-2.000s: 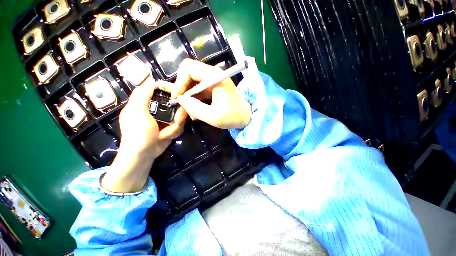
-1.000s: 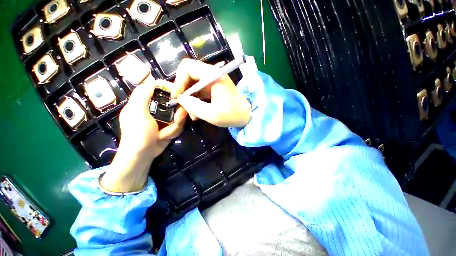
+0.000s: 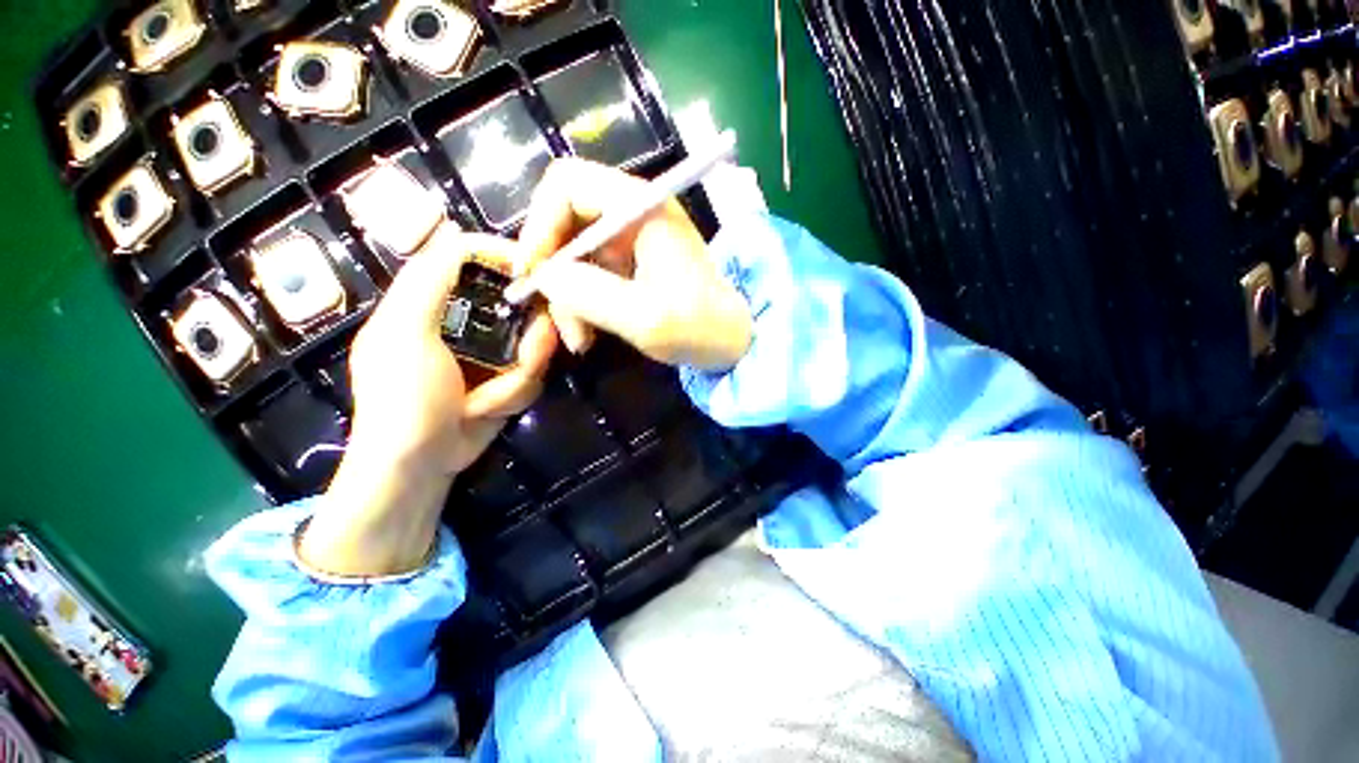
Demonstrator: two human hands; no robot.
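My left hand [image 3: 410, 388] holds a small square unit [image 3: 480, 331] with its dark inner side facing up; tiny pale and metallic details show inside. My right hand [image 3: 634, 276] grips a slim white pen-like tool [image 3: 634, 212] like a pen. Its tip is at the upper right part of the unit; whether it touches cannot be told. Both hands are above a black blister tray [image 3: 559, 574]. Gold-rimmed square units with round dark centres [image 3: 213, 336] sit in its upper left pockets.
Tall black ribbed tray stack [image 3: 954, 194] at right, with a filled tray of gold units [image 3: 1262, 309] beyond it. A thin stick-like item [image 3: 784, 97] lies on the green surface. A flat colourful patterned rectangle, possibly a phone [image 3: 72, 617], lies at lower left.
The white tool stands slightly steeper, its rear end higher, and its tip has shifted slightly up on the unit. My right fingers have moved slightly. My left hand has hardly moved.
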